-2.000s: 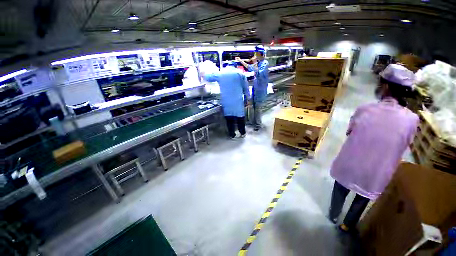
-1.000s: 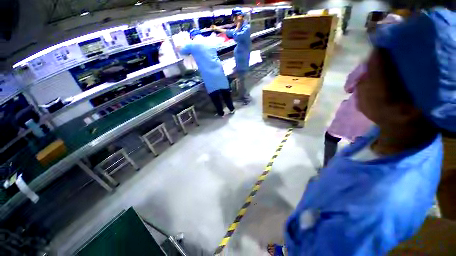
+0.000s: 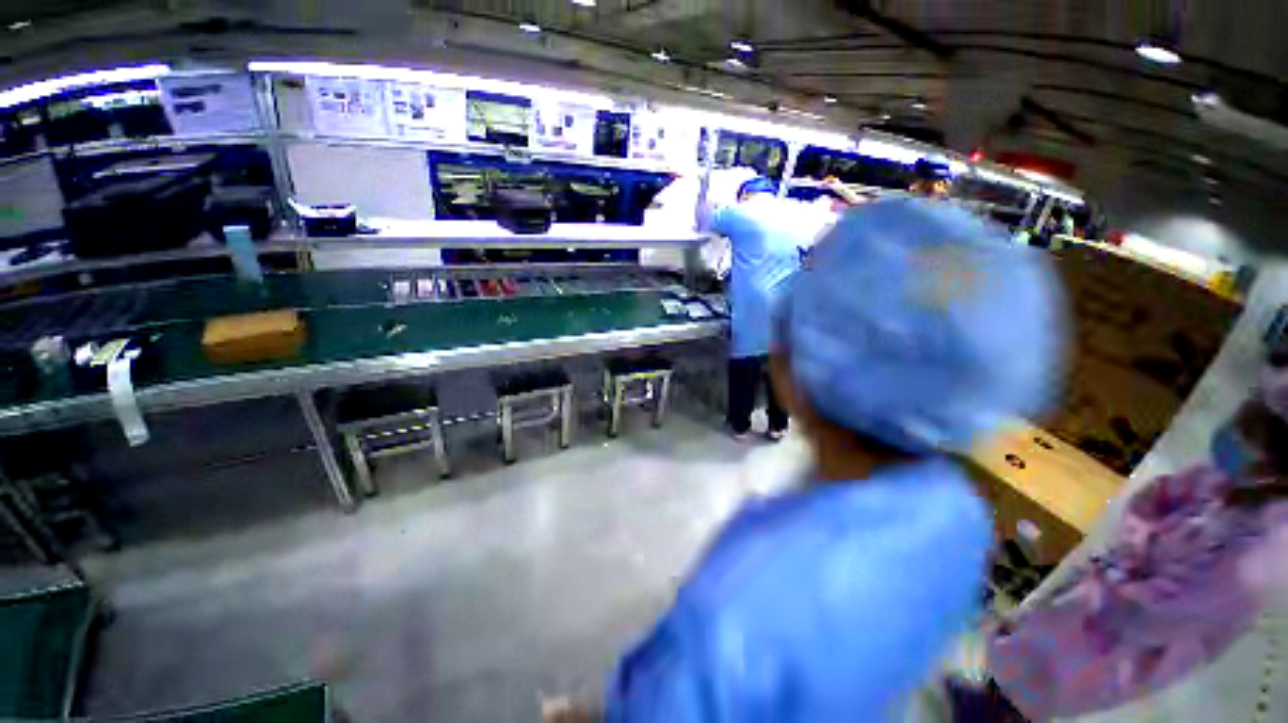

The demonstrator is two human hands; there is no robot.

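Observation:
Neither of my hands shows clearly in the picture. A person in a blue cap and blue coat (image 3: 833, 593) stands close in front of me, right of centre, blurred and with the head turned away. A small blurred skin-toned patch shows at the bottom edge beside that coat; I cannot tell whose it is. A green-topped trolley (image 3: 40, 643) is cut off at the lower left, and another green top (image 3: 261, 706) shows at the bottom edge.
A green conveyor line (image 3: 480, 328) runs across the left, bearing a brown box (image 3: 254, 335). Several stools (image 3: 534, 410) stand before it. Large cartons (image 3: 1144, 346) are at the right, near a person in pink (image 3: 1144, 600). Another blue-coated worker (image 3: 760, 269) stands at the line.
The view has swung right to left across the hall, so the line sits more level. The near blue-coated person has moved from the right edge towards the centre; the pink-coated person is now at the lower right.

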